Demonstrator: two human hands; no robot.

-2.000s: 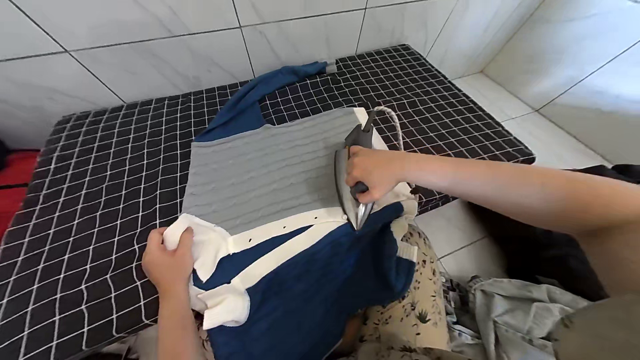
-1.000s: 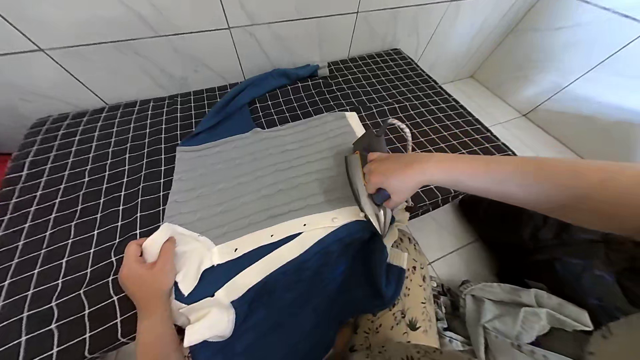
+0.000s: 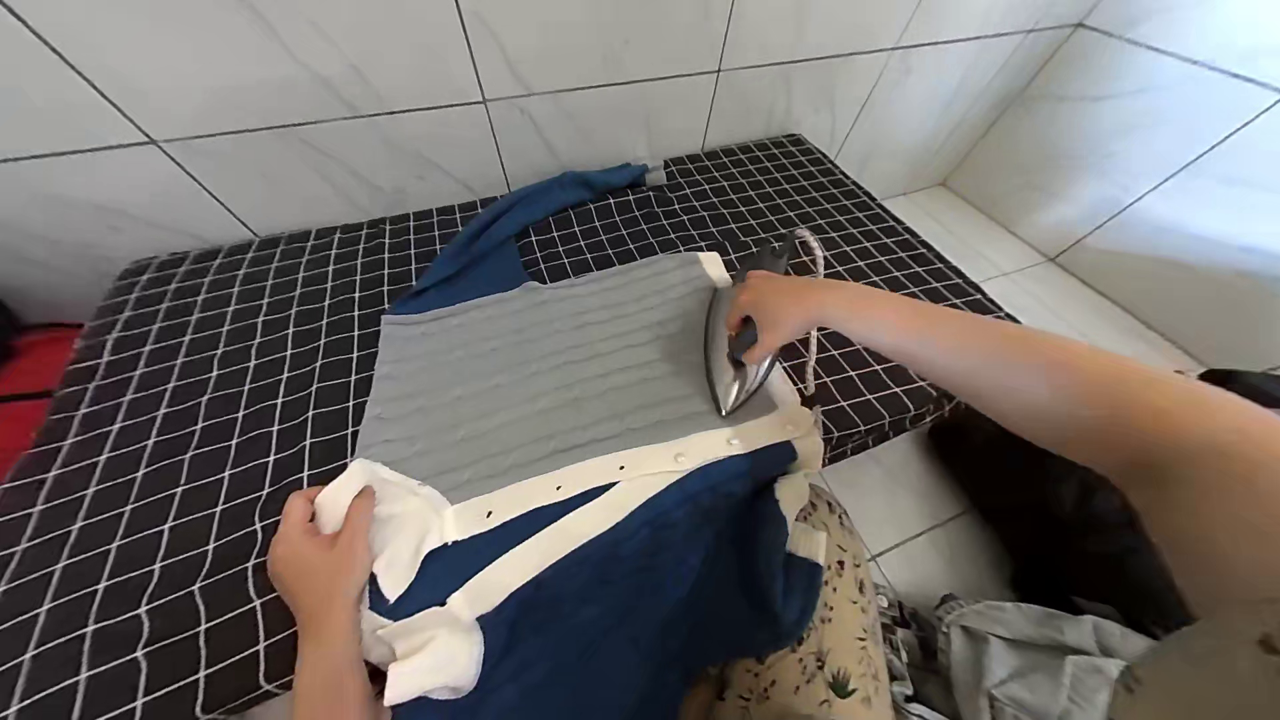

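Note:
A knitted cardigan (image 3: 540, 370) with a grey panel, blue parts and a cream button band lies spread on a surface covered in black-and-white grid cloth (image 3: 230, 380). My right hand (image 3: 775, 315) is closed around the handle of a clothes iron (image 3: 725, 360), whose soleplate rests on the right end of the grey panel, tip pointing toward me. My left hand (image 3: 325, 550) pinches the cream collar (image 3: 385, 515) at the cardigan's left end. One blue sleeve (image 3: 540, 205) stretches away toward the wall. The cardigan's near blue part hangs over my lap.
The iron's cord (image 3: 815, 340) loops beside its heel. A tiled wall (image 3: 340, 170) runs along the back. Light grey fabric (image 3: 1030, 650) and a dark heap (image 3: 1010, 540) lie at the lower right, by the tiled floor (image 3: 920, 500). Something red (image 3: 35, 370) is at the left edge.
The iron in my right hand has moved from the button band back onto the grey panel, farther from me. My left hand still holds the collar.

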